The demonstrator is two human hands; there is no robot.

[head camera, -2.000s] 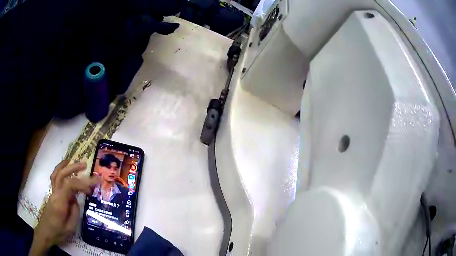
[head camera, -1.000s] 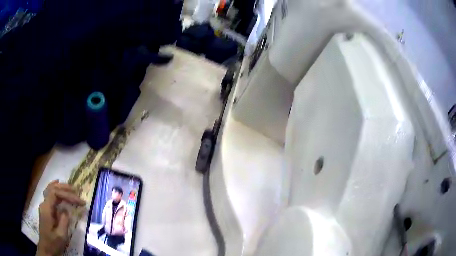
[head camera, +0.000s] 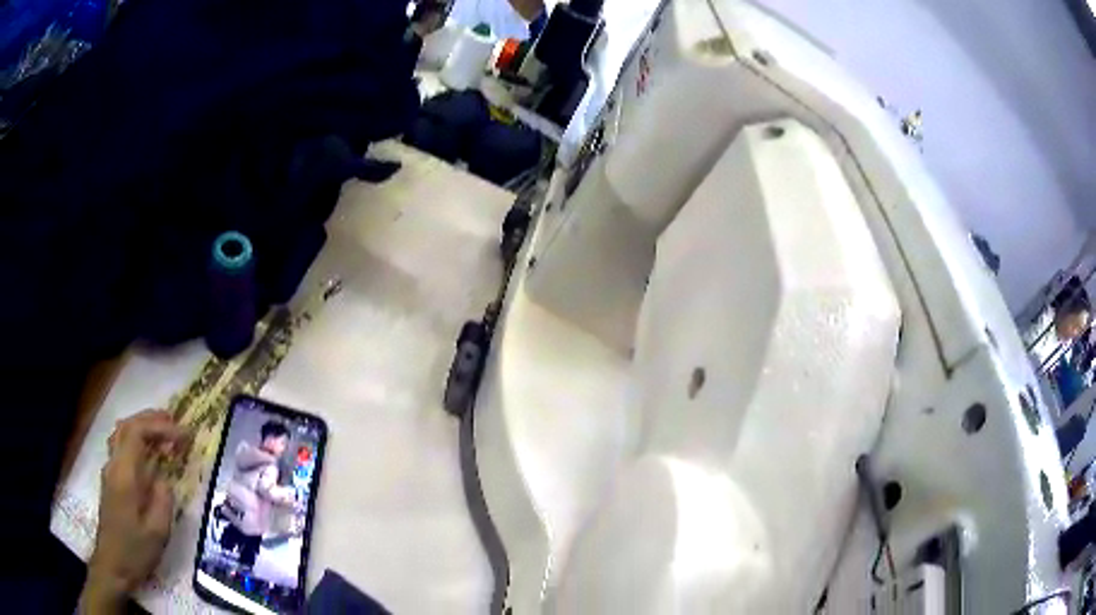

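Note:
A smartphone [head camera: 258,502] with a lit video screen lies on the white table [head camera: 391,360] at lower left. My left hand [head camera: 136,499] is just left of the phone, apart from it, with fingers partly curled and nothing seen in it. A dark thread cone [head camera: 232,300] with a teal top stands upright behind the phone. A small piece of navy cloth [head camera: 345,597] shows at the bottom edge, right of the phone. My right hand is not in view.
The cream sewing machine body [head camera: 769,324] fills the middle and right. A large heap of dark navy cloth [head camera: 156,156] covers the upper left. A white thread cone [head camera: 466,58] and other spools stand at the top. A person [head camera: 1070,315] shows at the far right edge.
The phone screen shows a different picture. My left hand has drawn back from over the phone's edge to its left side. The view has shifted, showing more at the top and right.

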